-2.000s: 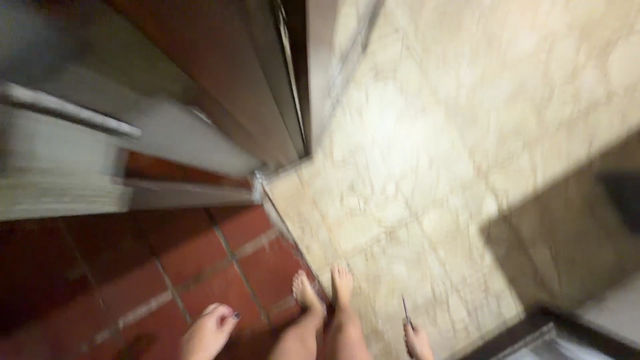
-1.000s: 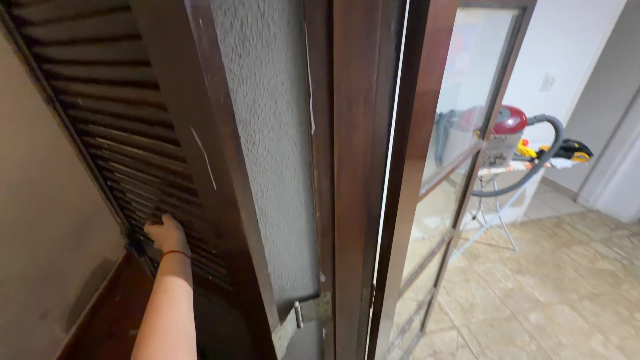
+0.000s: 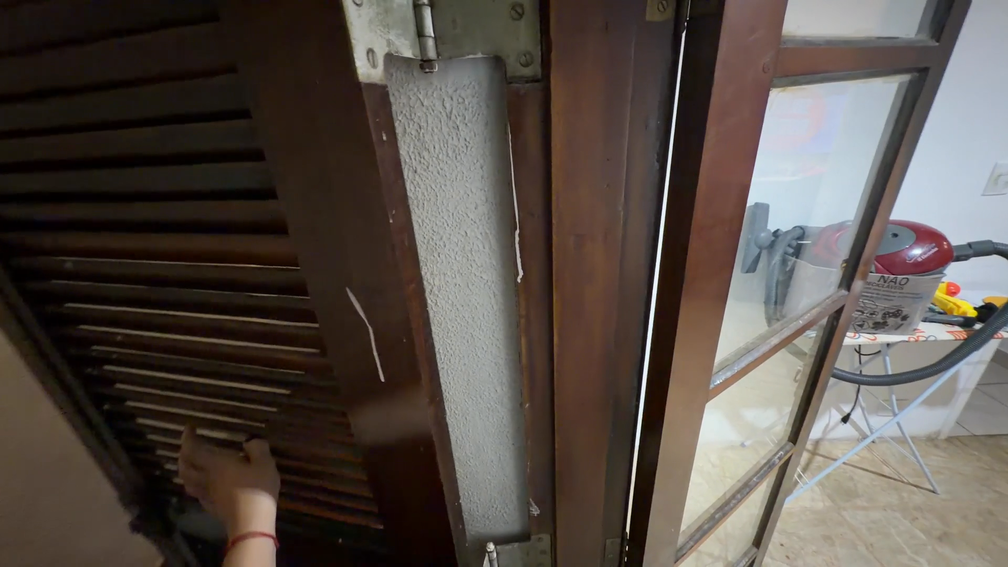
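My left hand (image 3: 230,472), with a red cord around the wrist, is at the lower left against the slats of a dark wooden louvered shutter (image 3: 157,189). Its fingers are bent and spread at the slats, and nothing held shows in it. Metal hinges (image 3: 425,35) join the shutter to a wooden door frame (image 3: 594,260); a lower hinge (image 3: 516,553) shows at the bottom edge. Textured grey wall (image 3: 461,291) shows between shutter and frame. To the right stands a wooden door with glass panes (image 3: 724,197). My right hand is out of view.
Beyond the glass door, a red vacuum cleaner (image 3: 913,246) sits in a printed box (image 3: 890,303) on an ironing board (image 3: 929,337) with thin metal legs. Its dark hose (image 3: 929,374) hangs in a loop. Yellow and black items lie beside it. Tiled floor (image 3: 882,512) is at the lower right.
The view has swung up from the floor to the shutter and door. Two seconds ago both hands showed low in view, the right with a thin object; now only my left hand shows, at the slats.
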